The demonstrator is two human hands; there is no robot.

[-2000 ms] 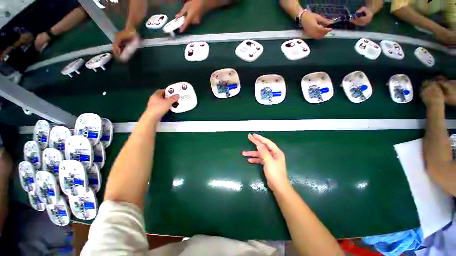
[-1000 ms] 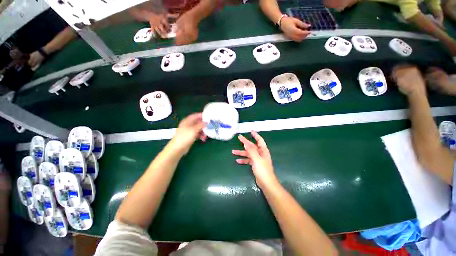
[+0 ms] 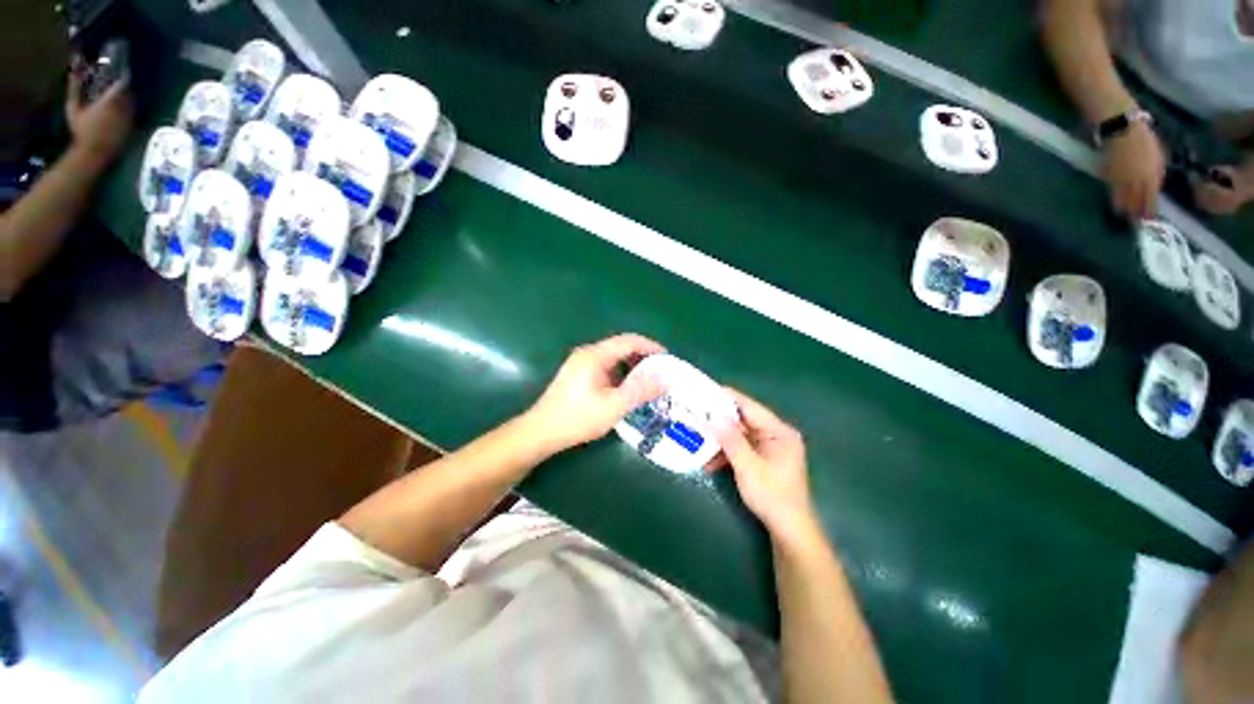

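Note:
An open white unit point(image 3: 677, 418) with a circuit board and blue part facing up is held between both hands over the green bench point(image 3: 880, 523). My left hand point(image 3: 601, 392) grips its left upper edge, thumb on the shell. My right hand point(image 3: 761, 454) grips its right edge, with fingertips partly hidden by or behind the shell. The board is partly covered by my left thumb and fingers.
Stacked open units point(image 3: 305, 227) stand at the bench's left. Beyond the pale rail point(image 3: 770, 305), the belt carries open units point(image 3: 960, 267) and front covers point(image 3: 587, 120). A white sheet point(image 3: 1158, 626) lies at lower right. Other people's hands point(image 3: 1133, 176) show at both sides.
The view has turned and shifted left. The open unit has come from over the rail to nearer my body. My right hand, empty before, now holds it too.

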